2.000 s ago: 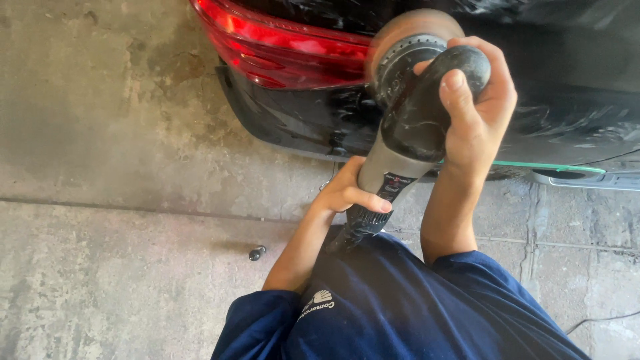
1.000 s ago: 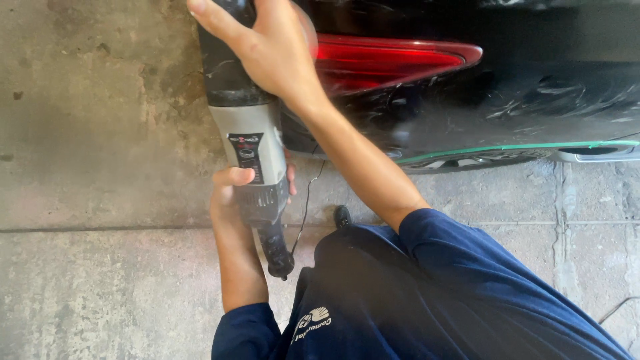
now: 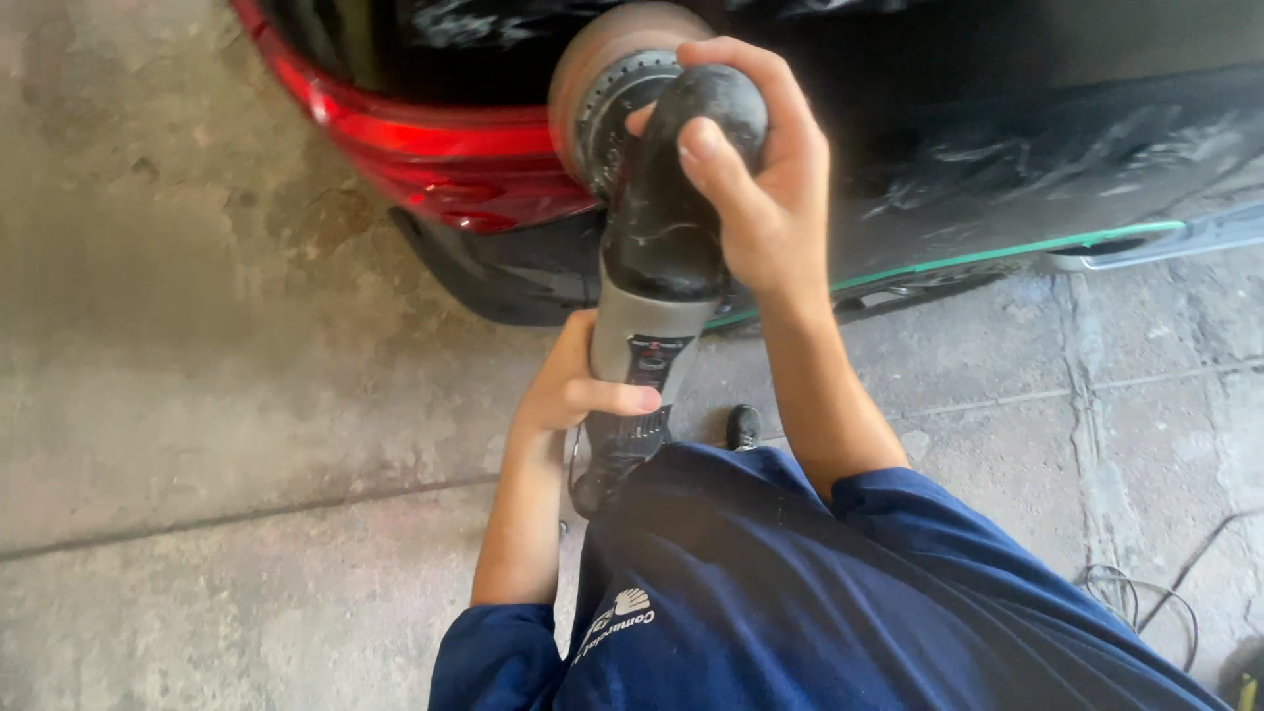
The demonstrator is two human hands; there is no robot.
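My right hand (image 3: pixel 775 183) grips the rounded black head of a grey and black car polisher (image 3: pixel 654 314). Lower on the body, near its label, my left hand (image 3: pixel 592 387) is wrapped around the rear handle. The polisher's round foam pad (image 3: pixel 595 61) is blurred and lies against the black car body (image 3: pixel 997 148), at the inner end of the red tail light (image 3: pixel 454 148). Whitish smears mark the black paint. Part of the pad is hidden behind the machine's head and my right fingers.
Green masking tape (image 3: pixel 1027 253) runs along the bumper's lower edge, beside an exhaust tip (image 3: pixel 1111 247). A cable (image 3: pixel 1170 592) lies coiled on the concrete floor (image 3: pixel 247 415) at the lower right. A black shoe (image 3: pixel 744 427) shows below the polisher.
One second ago the polisher was at the outer end of the tail light; both hands have since brought it back to the inner end. The view has shifted too.
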